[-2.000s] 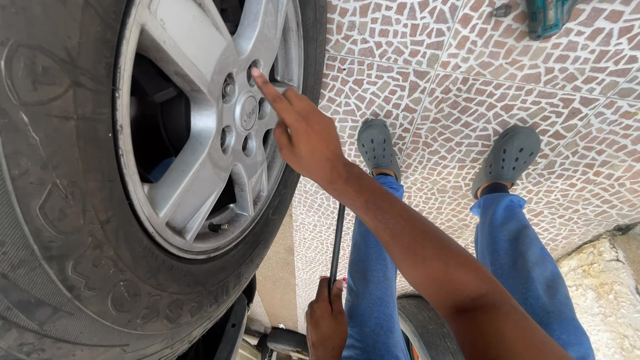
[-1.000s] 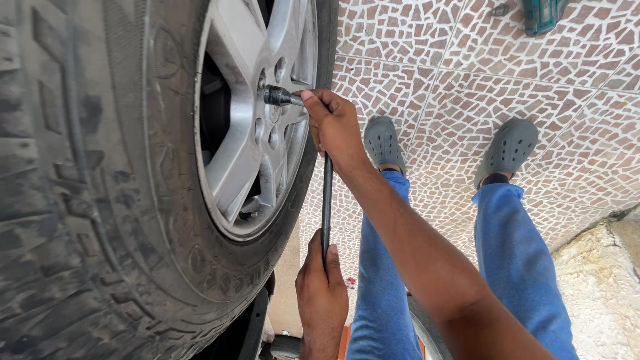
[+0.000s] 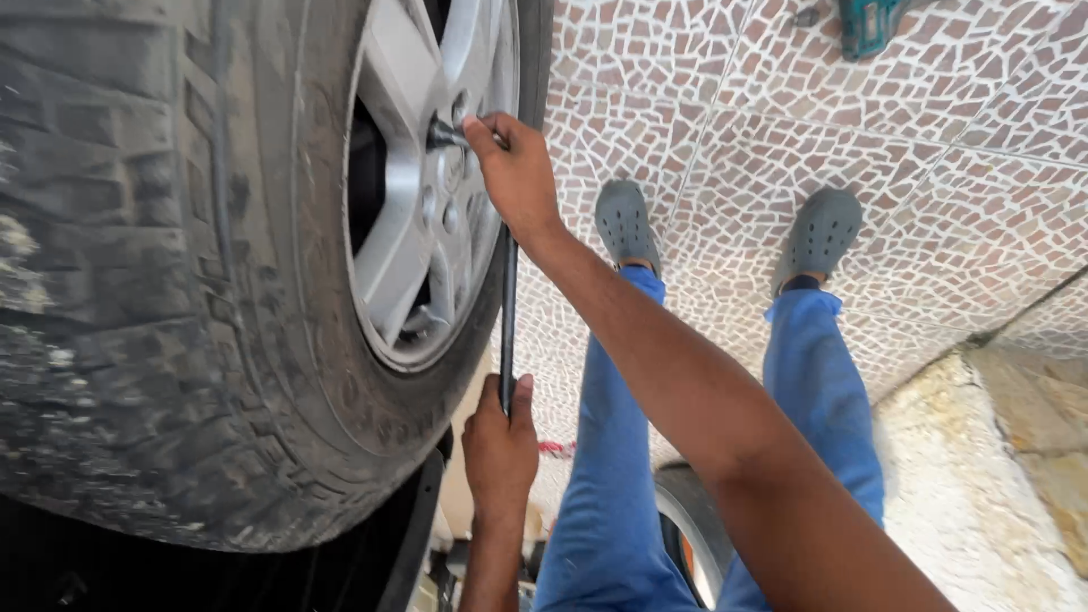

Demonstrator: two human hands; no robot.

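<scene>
My right hand (image 3: 514, 174) grips the head end of a lug wrench, with thumb and fingers around it. The wrench's dark socket (image 3: 442, 134) sits at a lug nut hole in the silver alloy wheel (image 3: 395, 64). From there the long dark bar (image 3: 508, 314) runs down past the wheel's edge. My left hand (image 3: 500, 450) is closed around the bar's lower end. A large black tyre (image 3: 255, 255) surrounds the wheel on the left. Whether the socket is fully seated on a nut is hard to see.
My feet in grey clogs (image 3: 626, 221) stand on mosaic-patterned floor tiles (image 3: 722, 153). A teal power tool (image 3: 867, 30) lies at the top right. Another wheel (image 3: 701, 518) is low behind my legs. A rough stone edge (image 3: 935, 476) is at the lower right.
Two seconds ago my right index finger touched the wheel near a lug hole; now that hand holds the wrench head, with its socket at the wheel. My left hand has kept the bar.
</scene>
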